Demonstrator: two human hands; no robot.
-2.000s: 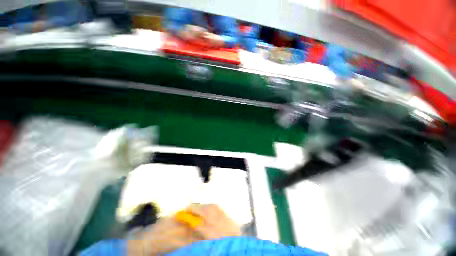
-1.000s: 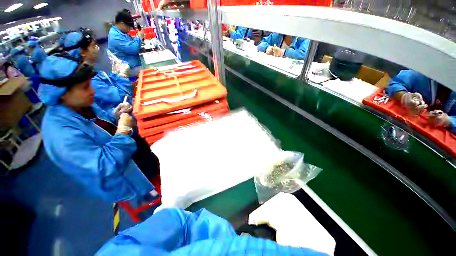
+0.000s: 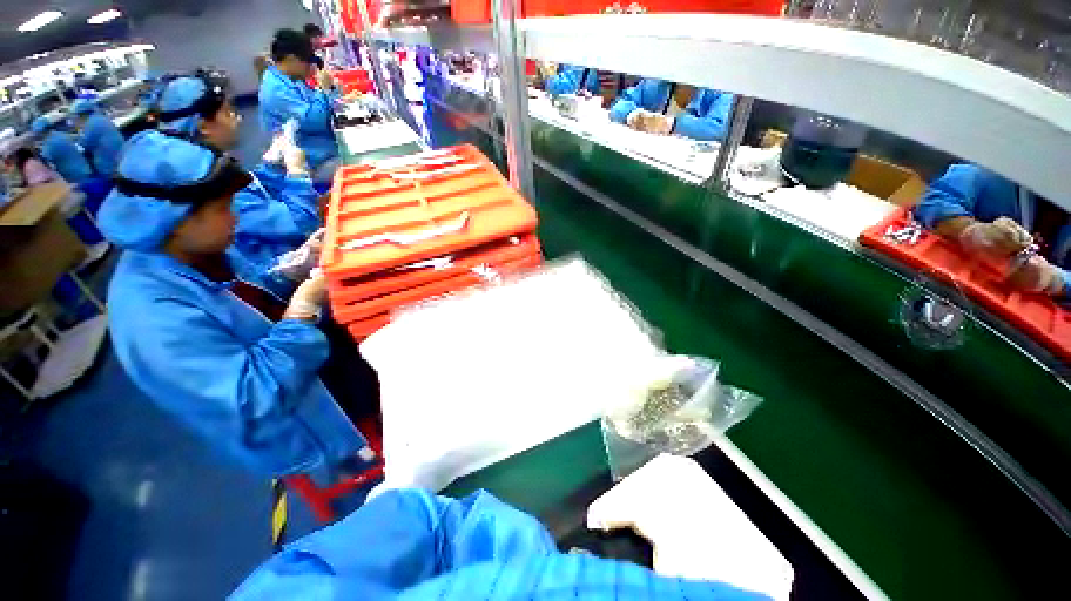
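Observation:
My blue sleeves (image 3: 470,552) fill the bottom edge of the head view. Neither of my hands shows; they are hidden by the sleeves or cut off by the lower edge. The white fixture block (image 3: 695,528) lies just beyond the sleeves, with a dark notch at its left side. A black fixture base (image 3: 769,517) shows along its right, edged by a white frame (image 3: 810,525). A clear bag of tiny brownish pieces (image 3: 667,413) lies at the block's far corner.
Stacked clear blister trays (image 3: 505,364) lie left of the bag. Red-orange trays (image 3: 429,223) stand stacked beyond them, holding slim white parts. A person in blue (image 3: 223,340) is at the left. A green conveyor (image 3: 705,305) runs ahead under a pale shelf (image 3: 752,53). Other workers sit across it.
The view is nearly the same as one second ago, slightly shifted. The person at left has moved a hand to the tray stack. Two seconds ago my hands showed at the fixture with a yellow piece.

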